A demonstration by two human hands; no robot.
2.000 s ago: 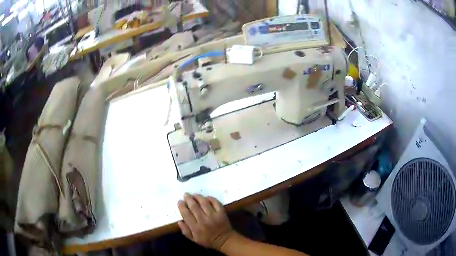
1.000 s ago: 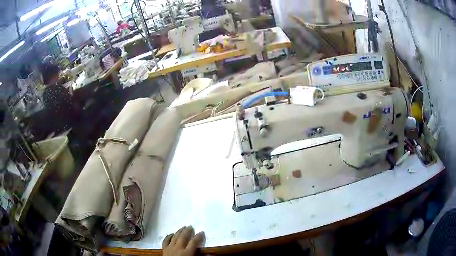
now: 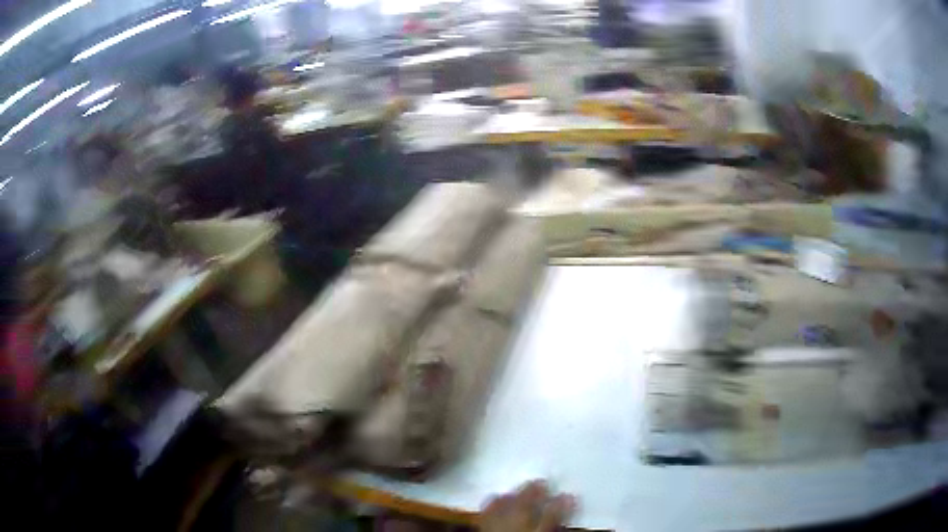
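Note:
The frame is strongly blurred. My right hand (image 3: 528,508) is cut off by the bottom edge. Its fingers lie at the front edge of the white table top (image 3: 582,364), slightly apart, with nothing seen in them. My left hand is out of the picture. Left of the white surface lie two thick beige cloth rolls: the left roll (image 3: 348,333) has a narrow tie round it, and the other roll (image 3: 489,333) lies against its right side. The cream sewing machine (image 3: 884,353) is at the right, smeared by blur, its right end cut off by the frame.
Beige cloth (image 3: 665,229) lies behind the table top. Another yellow-edged table (image 3: 624,135) stands farther back with items on it. A cream tub or bin (image 3: 234,244) is at the left. More workstations and ceiling lights blur behind, and a pale wall (image 3: 873,42) is at the upper right.
The view has swung left, so the machine, rolls and table appear farther right and the fan has left the picture. My right hand stays at the table's front edge, low in the frame.

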